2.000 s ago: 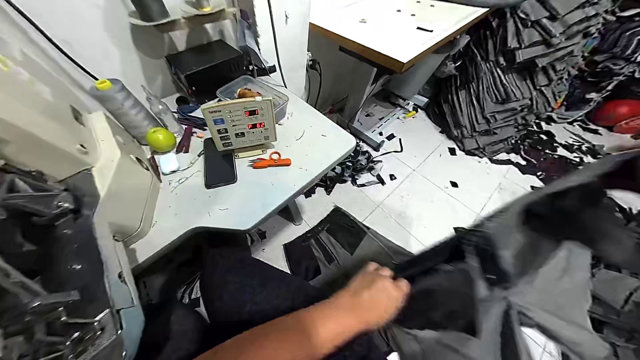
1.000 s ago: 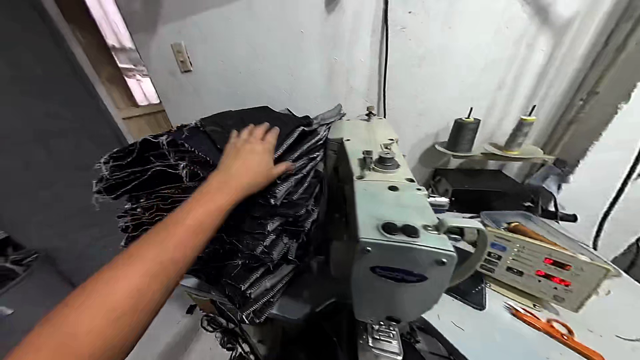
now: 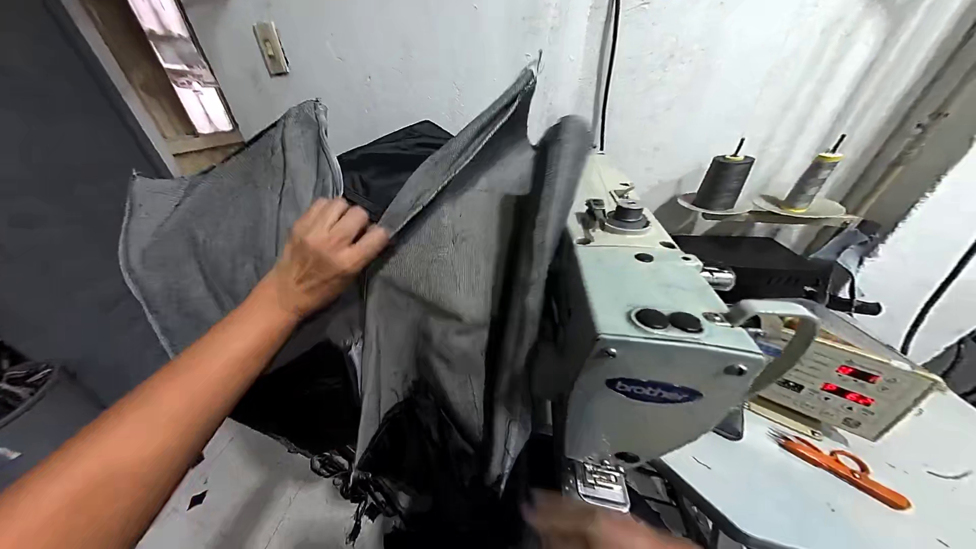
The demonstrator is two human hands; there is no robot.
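My left hand (image 3: 328, 255) grips a fold of a dark grey denim garment piece (image 3: 450, 282), held up to the left of a Brother sewing machine (image 3: 663, 351). More grey cloth (image 3: 229, 206) with stitched edges spreads to the left of the hand, and black cloth (image 3: 400, 160) shows behind it. At the bottom edge my right hand (image 3: 595, 526) is blurred and partly cut off, close below the machine's clamp (image 3: 602, 482) and beside dark cloth; its fingers cannot be made out.
Orange thread snips (image 3: 846, 469) lie on the white table (image 3: 762, 503) by a control box (image 3: 846, 381) with red digits. Two thread cones (image 3: 724, 183) stand on a shelf behind. A grey bin (image 3: 46, 412) is at the far left, a wall switch (image 3: 271, 48) above.
My left hand rested on a pile of dark denim one second ago; now it holds grey cloth raised in front of that place. My right hand has come into view at the bottom.
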